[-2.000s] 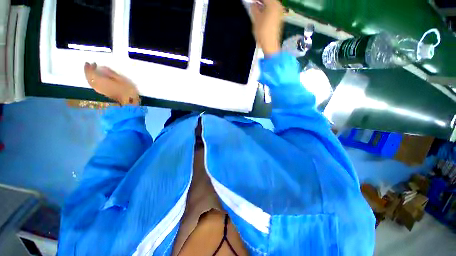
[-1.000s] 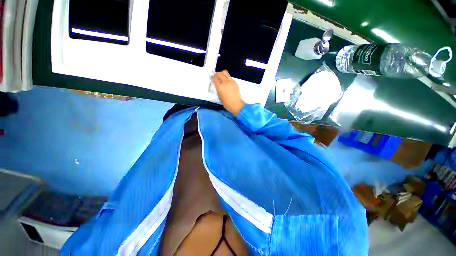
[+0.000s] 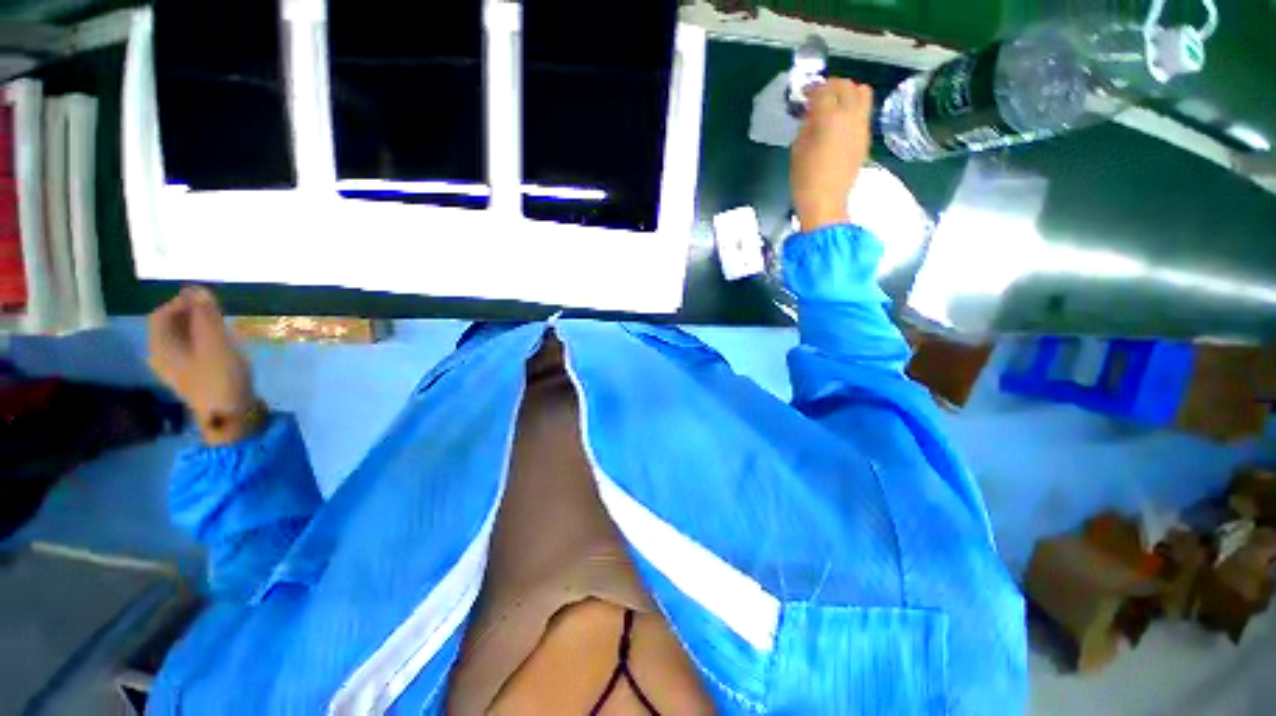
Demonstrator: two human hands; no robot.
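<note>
Three glossy black tablets (image 3: 409,105) lie screen up in a white foam tray (image 3: 420,252) on the dark-green bench. Each reflects a white line low on its screen. My right hand (image 3: 830,161) is right of the tray, its fingertips at the shiny top of a small whitish dispenser bottle (image 3: 770,115). Its fingers hide whether it grips the bottle or holds a wipe. My left hand (image 3: 203,357) is slightly blurred, fingers curled, just off the bench's front edge at the tray's lower left. No object shows in it.
A large clear bottle (image 3: 987,95) lies on its side at right. A white wipe pile (image 3: 890,221) is partly behind my right hand. A small white card (image 3: 739,242) lies beside the tray, and a shiny clear sheet (image 3: 980,249) farther right. White trays (image 3: 70,210) stand upright at far left.
My right hand has left the tray's front rim and moved right to the dispenser bottle. My left hand, out of view one second ago, is back at the left. The view has shifted.
</note>
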